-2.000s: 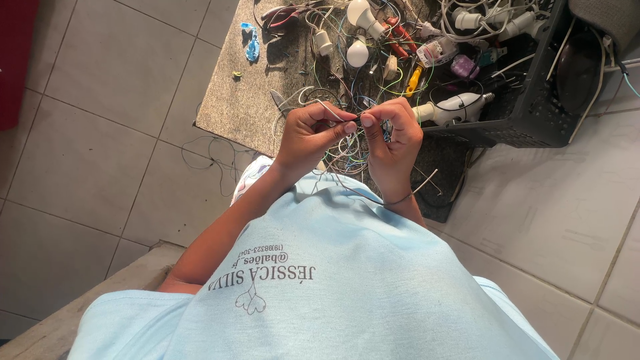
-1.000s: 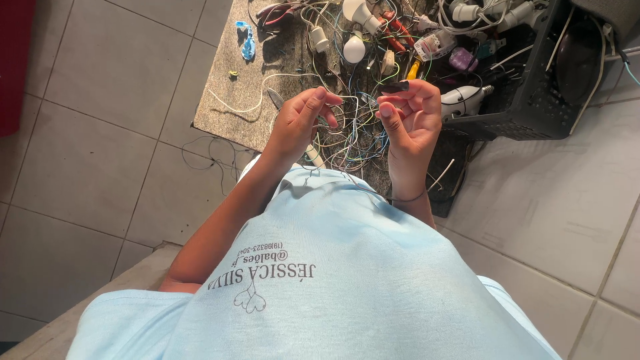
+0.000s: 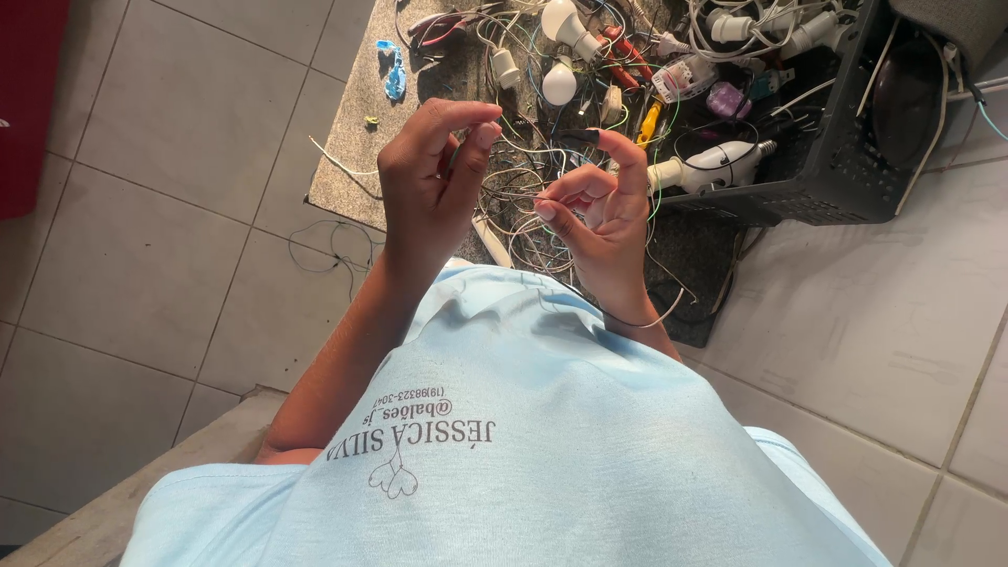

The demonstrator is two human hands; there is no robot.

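Note:
My left hand (image 3: 438, 169) is raised over the board, thumb and forefinger tips close together; whether a thin wire is between them is unclear. To its right, my right hand (image 3: 602, 205) pinches thin wires (image 3: 516, 194) between thumb and a finger. A small black strip (image 3: 580, 137), perhaps tape, is at its raised forefinger's tip. Below and between the hands lies a tangle of thin cables (image 3: 543, 236). A pale wire (image 3: 340, 164) runs out to the left of my left hand. Another pale-ended cable (image 3: 665, 313) passes by my right wrist.
The worn board (image 3: 354, 118) bears pliers (image 3: 433, 27), a blue scrap (image 3: 393, 71), white bulbs (image 3: 559, 83), a lamp socket (image 3: 505, 68), red-handled tools (image 3: 622, 59) and a yellow tool (image 3: 650, 124). A black plastic crate (image 3: 835, 173) with cables and a white lamp (image 3: 724, 164) stands at the right.
Two seconds ago my hands met at the fingertips; they are now apart. The pale wire reaching left over the board shows since one second ago. My right forefinger has lifted away from the thumb.

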